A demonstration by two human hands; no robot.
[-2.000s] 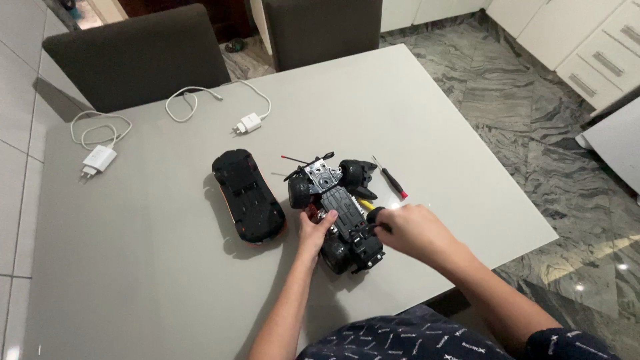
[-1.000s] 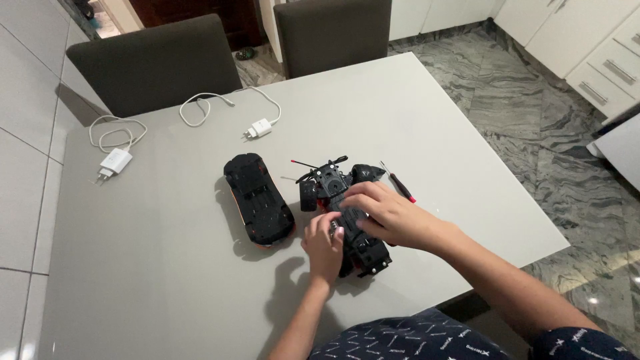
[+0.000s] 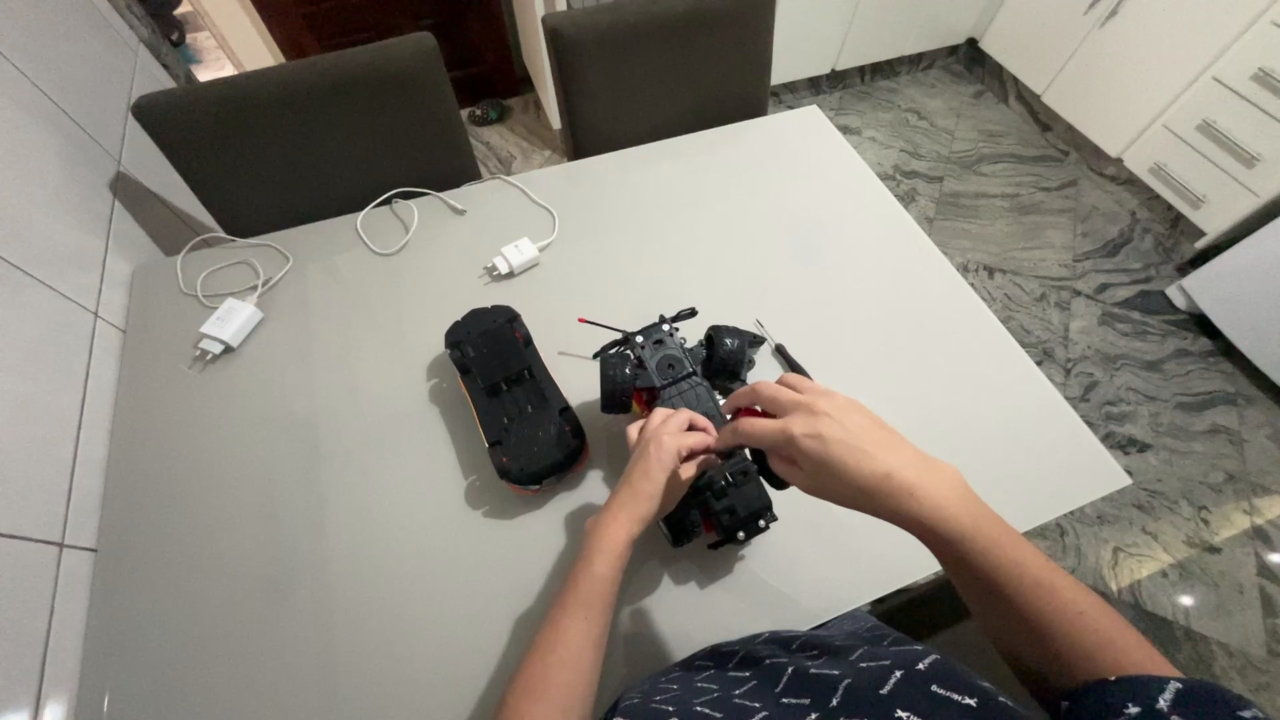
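Observation:
A black toy buggy chassis (image 3: 672, 367) lies upside down on the table, its wheels spread at the corners. My left hand (image 3: 665, 460) rests on the middle of its underside, fingertips bent together. From the other side my right hand (image 3: 820, 435) reaches over the same spot, thumb and fingers close to the left fingertips. Whether either hand pinches a small part is hidden by the fingers. Beyond my right hand lies a screwdriver (image 3: 790, 360), its handle partly covered. To the left, a second toy car (image 3: 515, 400) with orange edges rests wheels-side up, touched by neither hand.
Two white chargers with cables, one at the far left (image 3: 232, 322) and one nearer the middle (image 3: 518, 257), lie on the pale table (image 3: 300, 500). Two dark chairs (image 3: 310, 120) (image 3: 660, 75) stand against its far edge. A tiled wall (image 3: 60, 300) borders the left side.
A yellow-handled tool seen by my right hand two seconds ago is no longer visible. My right hand has moved left over the chassis, and both hands' fingertips now meet at its middle.

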